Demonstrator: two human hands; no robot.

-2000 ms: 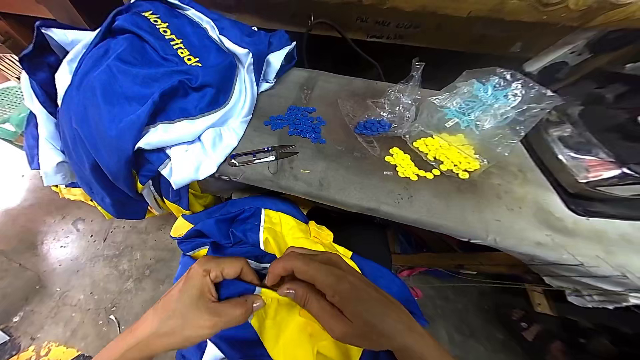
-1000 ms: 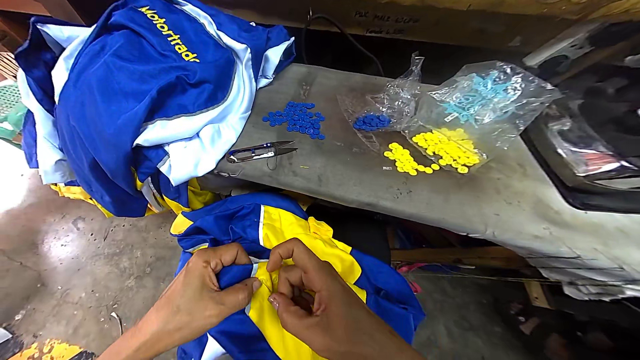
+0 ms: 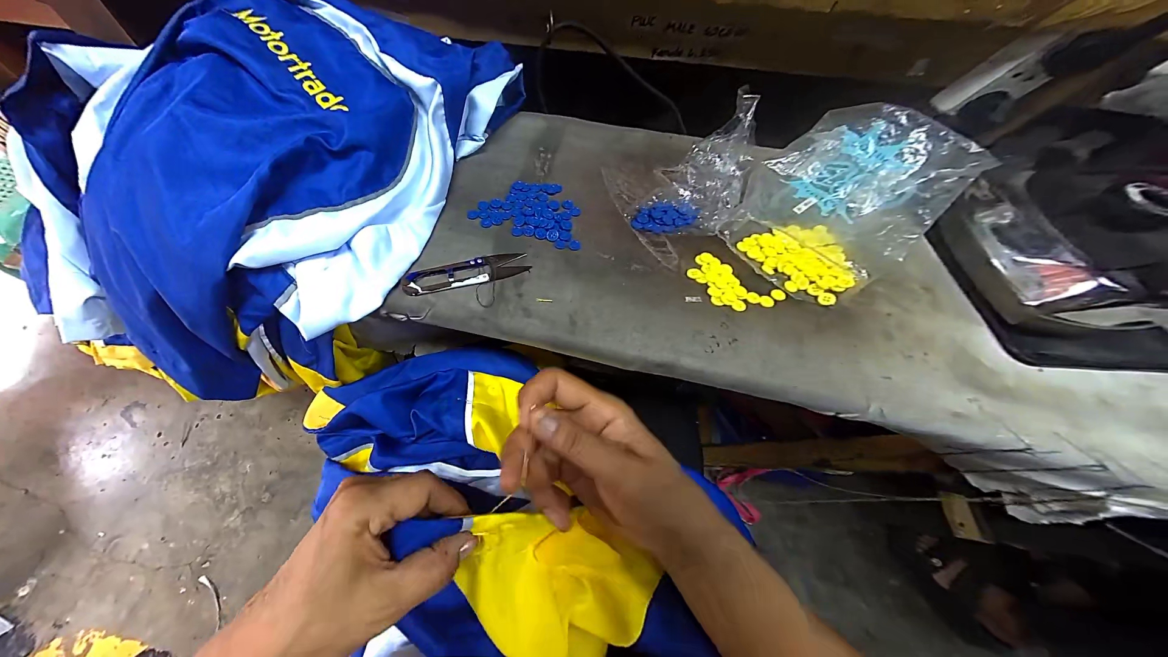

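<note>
My left hand (image 3: 383,547) pinches the edge of a blue and yellow garment (image 3: 547,575) lying over my lap. Above the yellow part, my right hand (image 3: 584,456) is raised, thumb and index finger closed on a thin thread (image 3: 525,461) that runs down to the fabric near my left fingertips. Whether a needle is between those fingers I cannot tell. Thread snips (image 3: 465,274) lie on the grey padded surface (image 3: 620,319) beyond the garment. Past them are loose blue buttons (image 3: 534,214) and, to the right, yellow buttons (image 3: 725,283).
A pile of blue and light blue garments (image 3: 255,164) covers the left end. Clear plastic bags hold more blue buttons (image 3: 664,216), yellow buttons (image 3: 803,260) and light blue pieces (image 3: 853,169). A black tray-like object (image 3: 995,338) sits at the right. A dark cable (image 3: 620,59) runs behind.
My right hand has lifted off the fabric, and a thread now shows stretched below its fingers. My left hand still pinches the cloth. The yellow part has been folded or spread differently.
</note>
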